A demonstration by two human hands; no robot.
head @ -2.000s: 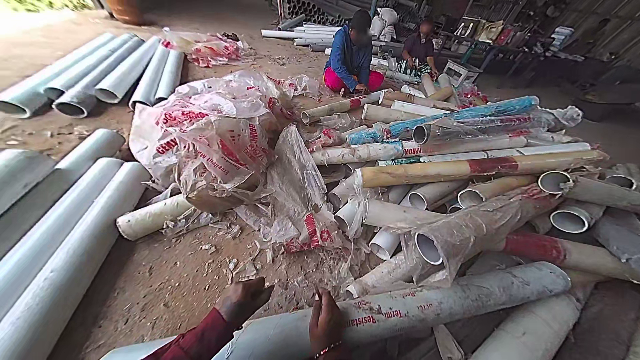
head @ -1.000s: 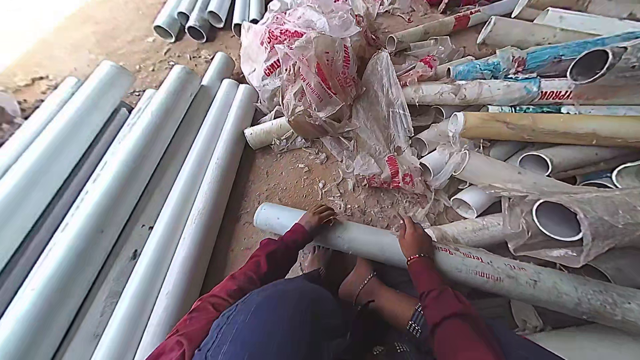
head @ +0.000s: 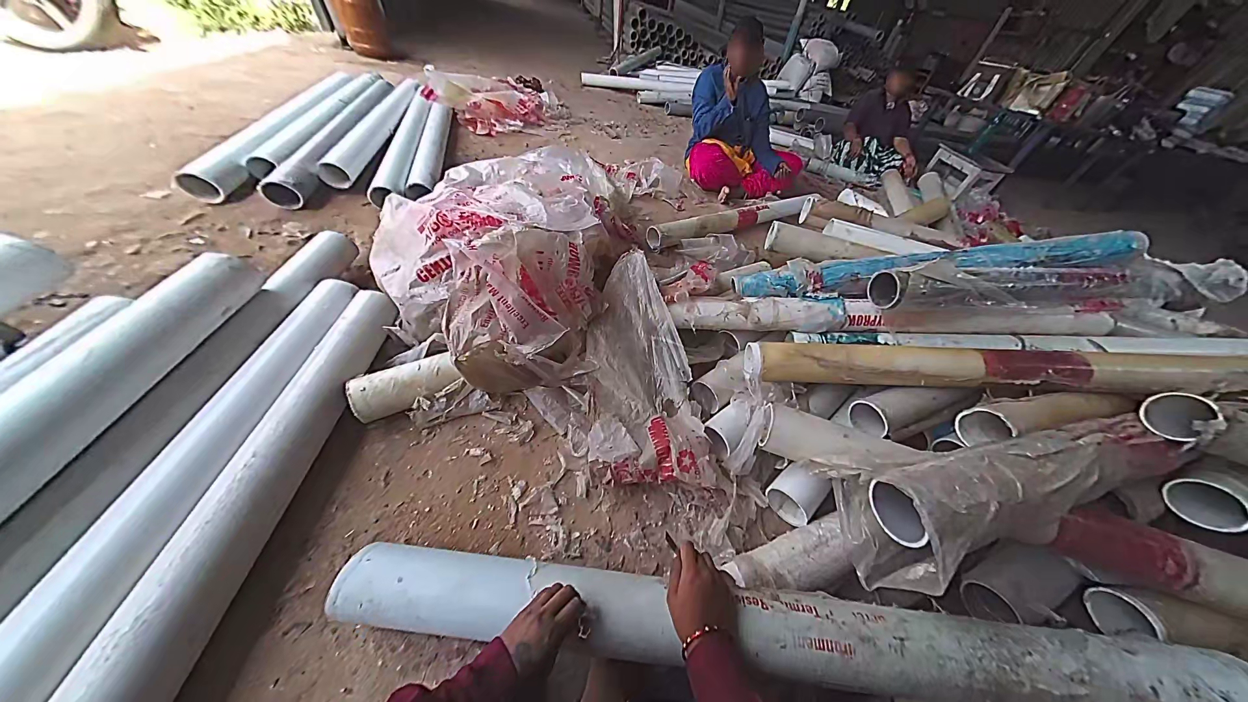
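A pale plastic pipe [head: 448, 588] with red printing lies across the lower part of the head view. Its left part looks smooth and pale blue, while its right part is dirtier, with a loose edge of film between. My left hand [head: 546, 624] rests on the pipe's near side, fingers curled, with a small scrap by the fingertips. To its right, my right hand [head: 700, 590] is bent over the pipe, and a small dark pointed thing shows at its fingertips. What that thing is cannot be told.
Clean pale pipes [head: 244, 468] lie at the left, more [head: 234, 146] farther back. A heap of printed plastic wrapping [head: 507, 263] sits mid-view. Dirty, partly wrapped pipes [head: 877, 366] are piled at right. Two people [head: 733, 117] [head: 876, 127] sit on the ground behind.
The view has tilted down and back up. Two seconds ago my left hand was raised above the pipe as a fist; now it rests on the pipe.
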